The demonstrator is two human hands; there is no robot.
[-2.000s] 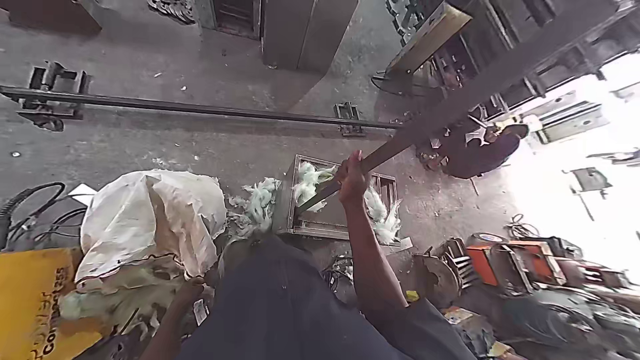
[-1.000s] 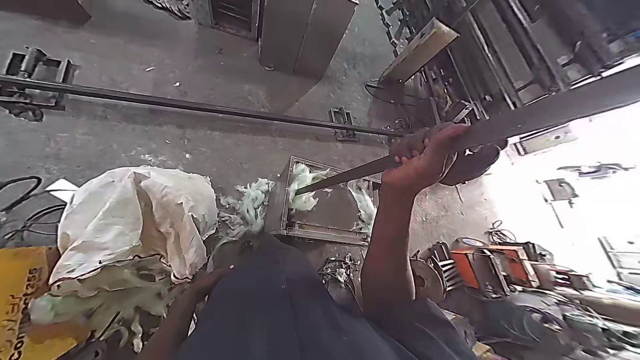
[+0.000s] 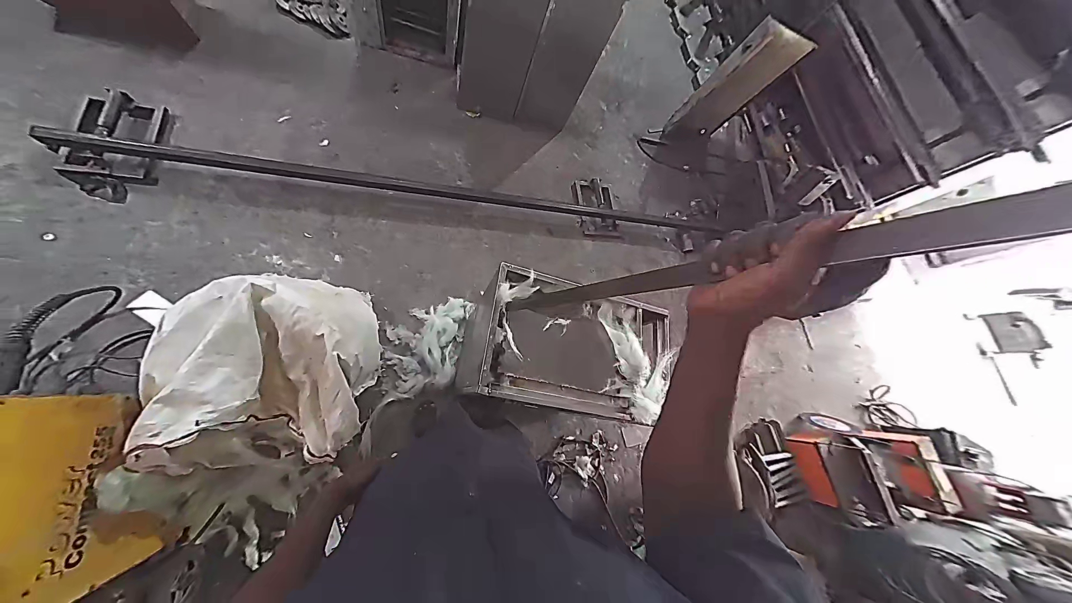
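Observation:
My right hand (image 3: 766,280) is wrapped around a long flat metal bar (image 3: 946,224), which slants from the right edge down to the left. The bar's far end reaches the left part of a rectangular metal frame box (image 3: 481,343) on the floor. Pale fibrous wool (image 3: 624,347) lies in the box, and more of this fluff (image 3: 431,343) lies just outside its left side. My left hand (image 3: 368,469) is low beside my body, near a white woven sack (image 3: 260,360) with pale fibre at its mouth; its fingers are mostly hidden.
A long metal tube (image 3: 377,186) rests on two low metal stands (image 3: 595,205). At lower left stands a yellow machine (image 3: 50,486) with cables behind. Grey cabinets (image 3: 528,59) are at the top, metal racks (image 3: 904,92) at upper right, orange machines (image 3: 871,469) at right. A person is partly hidden behind my right hand.
My right hand has moved right, away from the box, still around the bar. The bar now lies at a flatter slant than in the earliest frame. Less wool shows at the box's left part.

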